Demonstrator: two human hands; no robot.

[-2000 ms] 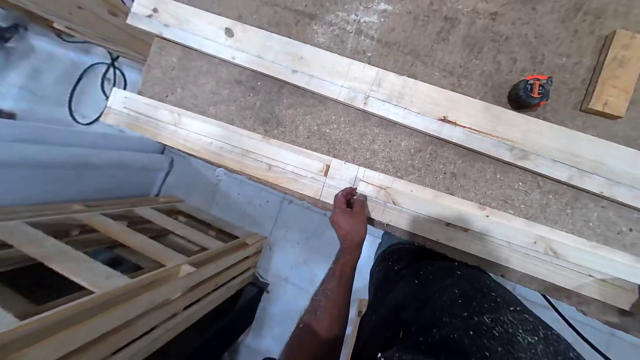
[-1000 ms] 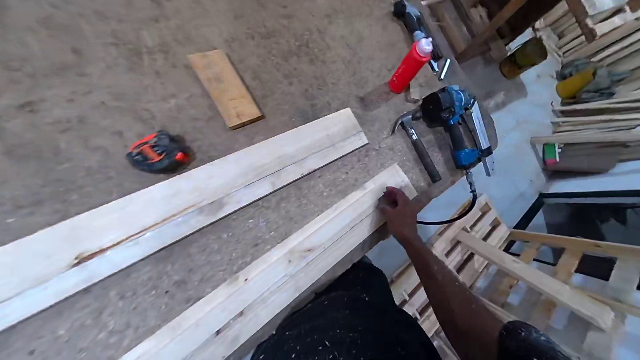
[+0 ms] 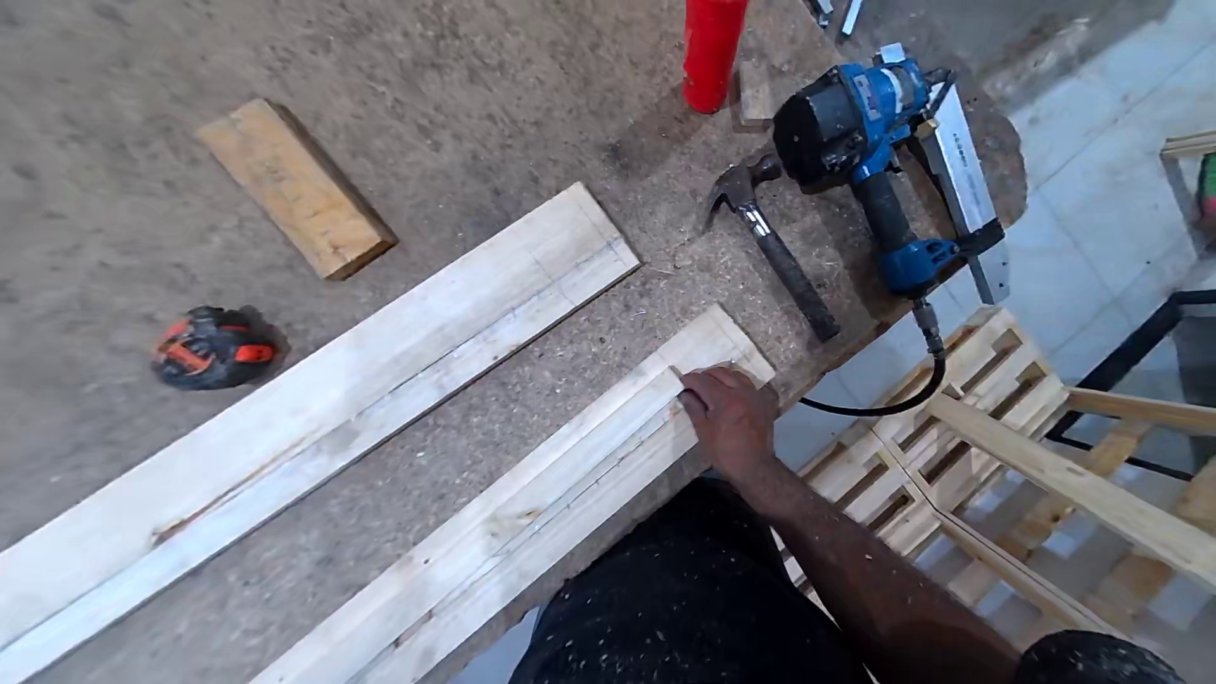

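My right hand comes in from the lower right, with its fingers closed around the end of a narrow wooden strip. That strip lies lengthwise on a wider pale board near the bench's front edge; the board's end extends past the strip and has pencil marks. Parallel to it, farther back, lies another pale board with a pencil line along it. A claw hammer and a blue pneumatic nailer rest beyond my hand. My left hand is out of view.
A short wood block and a black and orange tape measure lie at the left. A red bottle stands or lies near a small wood offcut. The nailer's black air hose curves over the bench edge, above slatted wooden frames.
The view has swung along the boards to their ends and come closer. My left hand, on the near board two seconds ago, is out of view. My right hand stays at the near board's end.
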